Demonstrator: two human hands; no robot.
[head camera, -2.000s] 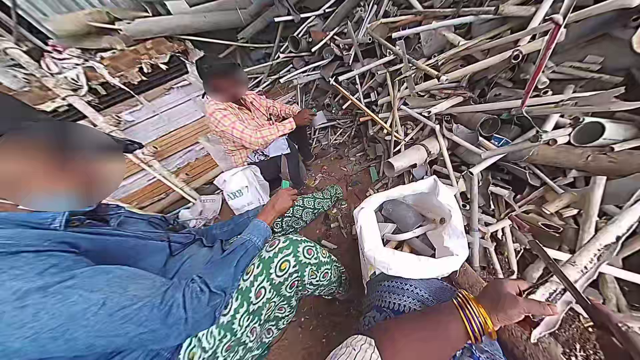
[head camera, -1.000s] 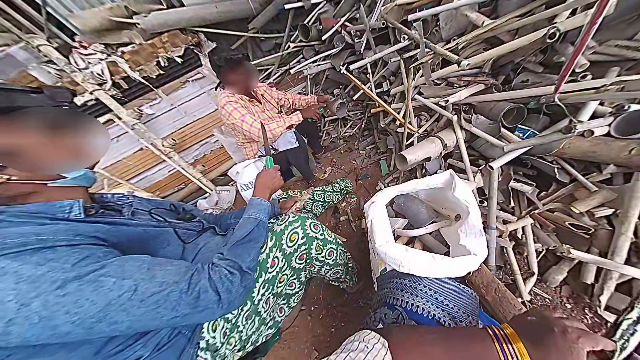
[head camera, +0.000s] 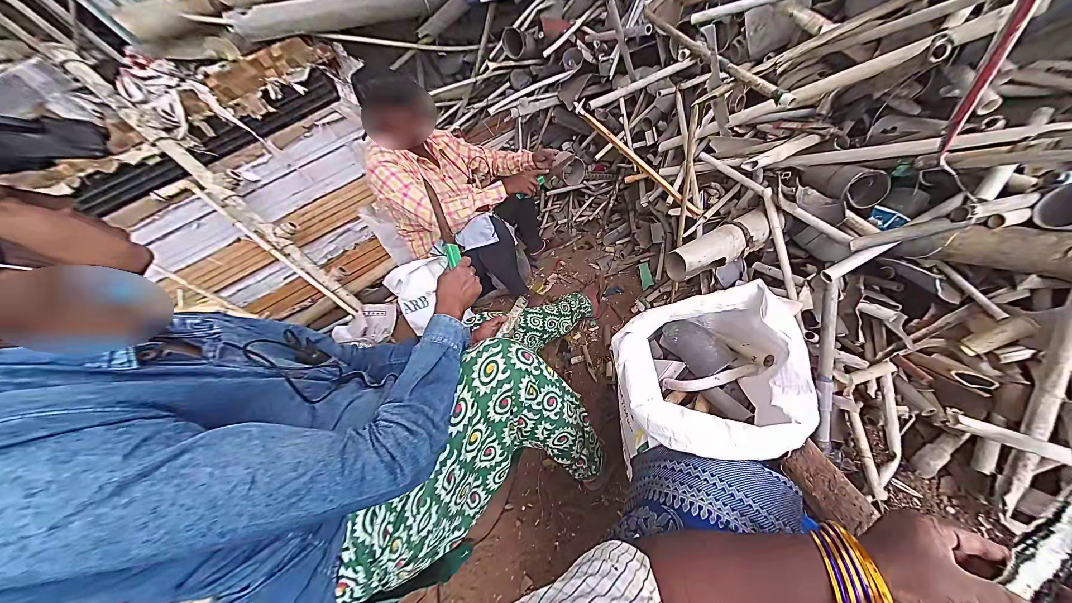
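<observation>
My left hand (head camera: 942, 548), with yellow and purple bangles at the wrist, reaches in at the lower right. Its fingers bend beside a black-and-white piece (head camera: 1038, 553) cut off by the frame edge; whether they grip it is unclear. My right hand is out of view. Left of my hand, an open white sack (head camera: 720, 440) holds grey and white plastic pipe pieces (head camera: 699, 347) and stands against blue patterned cloth (head camera: 712, 494).
A co-worker in a denim shirt (head camera: 251, 452) holds up a green-handled blade (head camera: 437, 213) at left. Another in a checked shirt (head camera: 444, 180) sits beyond, holding a pipe piece. Scrap pipes (head camera: 879, 151) heap up behind and right; a brown log (head camera: 825, 486) lies by the sack.
Two seconds ago my left hand held a pale pipe piece with a blade over it; neither shows there now. The near co-worker's green-handled blade has risen. The view has shifted.
</observation>
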